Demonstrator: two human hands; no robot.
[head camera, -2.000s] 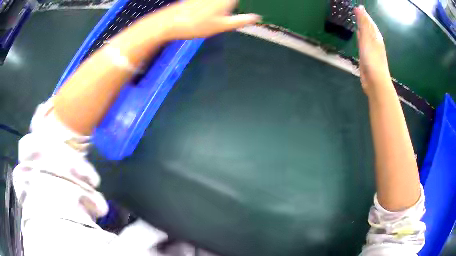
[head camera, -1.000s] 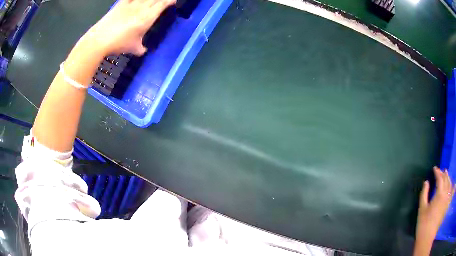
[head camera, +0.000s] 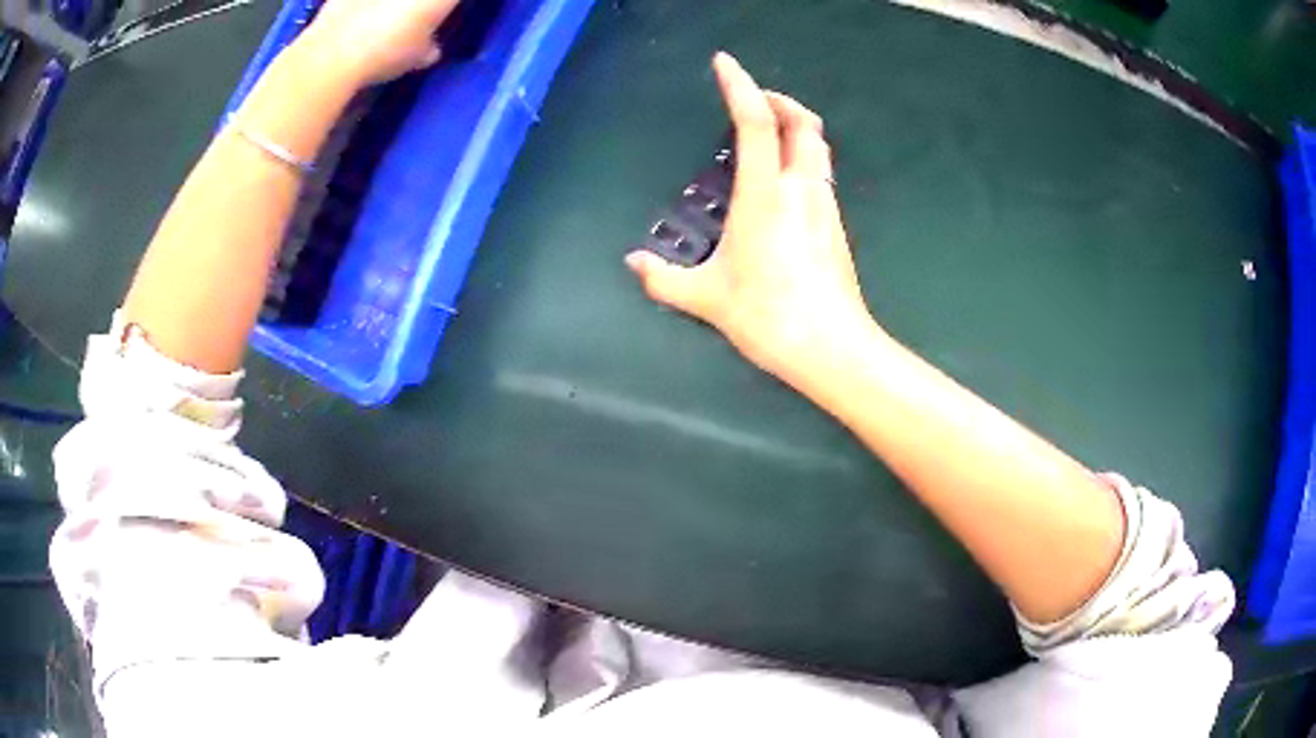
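A short row of black power adapters (head camera: 687, 225) stands pins up on the green bench top, left of the middle. My right hand (head camera: 772, 216) is around the row, thumb at its near end and fingers along its far end and right side. My left hand (head camera: 378, 36) is over the left blue bin (head camera: 476, 188) at the top edge, partly cut off; what its fingers hold is hidden. More black adapters (head camera: 300, 260) lie along the left side inside that bin.
Another blue bin (head camera: 1299, 418) stands at the right edge. A tiny pale speck (head camera: 1248, 270) lies near it. Stacked blue bins (head camera: 361, 577) are below the bench at lower left. A pale worn strip (head camera: 1054, 43) runs along the far edge.
My right hand has moved from the right bin to the middle left, around a row of adapters now on the bench. My left hand has shifted slightly up and right over the left bin.
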